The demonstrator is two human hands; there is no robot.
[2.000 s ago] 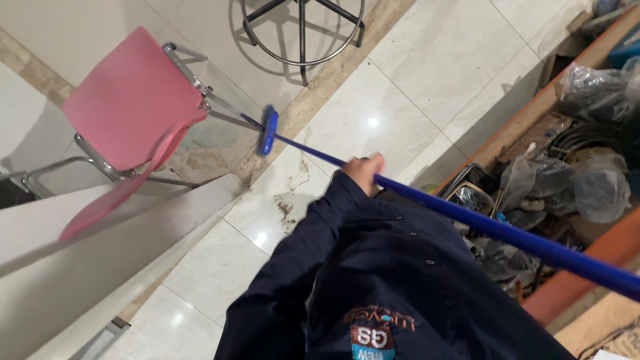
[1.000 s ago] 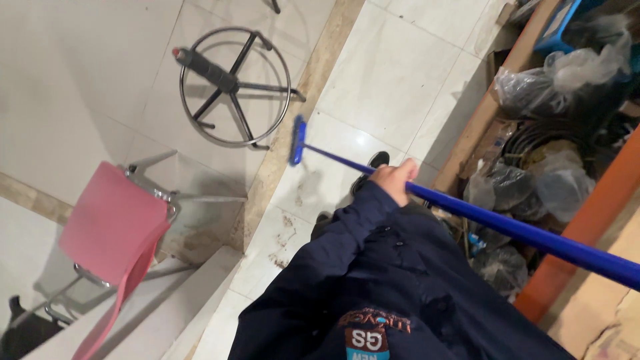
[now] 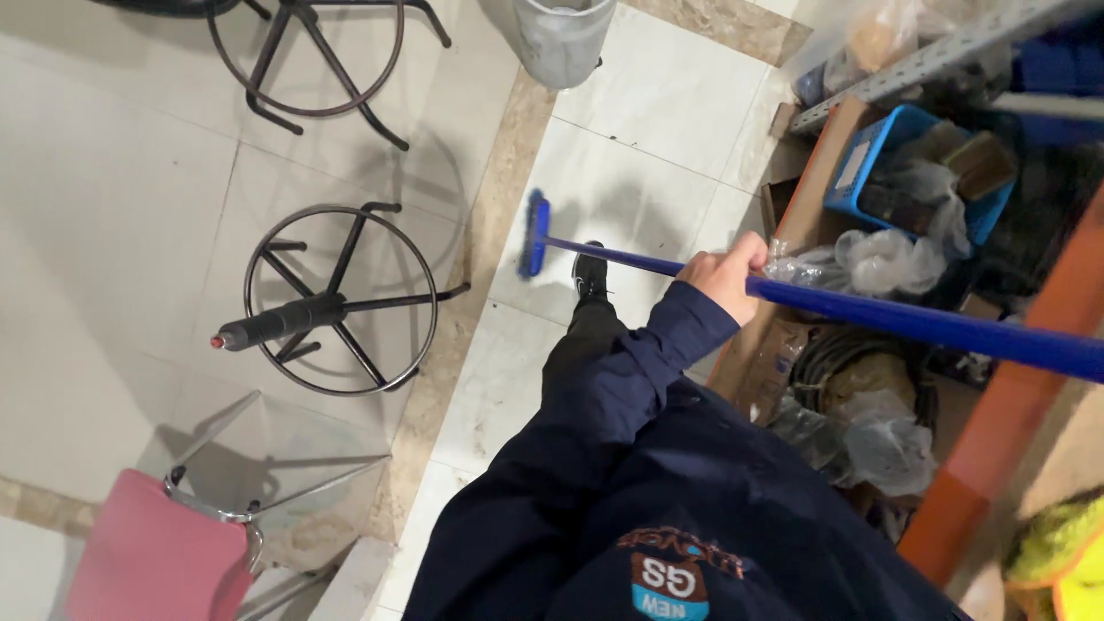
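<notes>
My left hand (image 3: 723, 274), in a dark navy sleeve, is closed around the blue pole of a broom (image 3: 888, 315). The pole runs from the right edge of the view, thickest there, down toward the floor at the left. At its far end, the blue broom head with bristles (image 3: 536, 235) is at the tiled floor, a little blurred, to the left of my black shoe (image 3: 591, 272). My right hand is out of view.
To the left stand a black stool base with a foot ring (image 3: 341, 306), another wheel-like base (image 3: 323, 52) and a pink chair (image 3: 159, 548). A grey bin (image 3: 565, 39) is at the top. Along the right, an orange-edged shelf (image 3: 1005, 431) holds a blue basket (image 3: 862, 164), plastic bags and coiled cable (image 3: 811, 362).
The view has moved along the floor, bringing the grey bin and second stool base in. The broom head, earlier near the pink chair, is now past the stool base. My left hand keeps its hold.
</notes>
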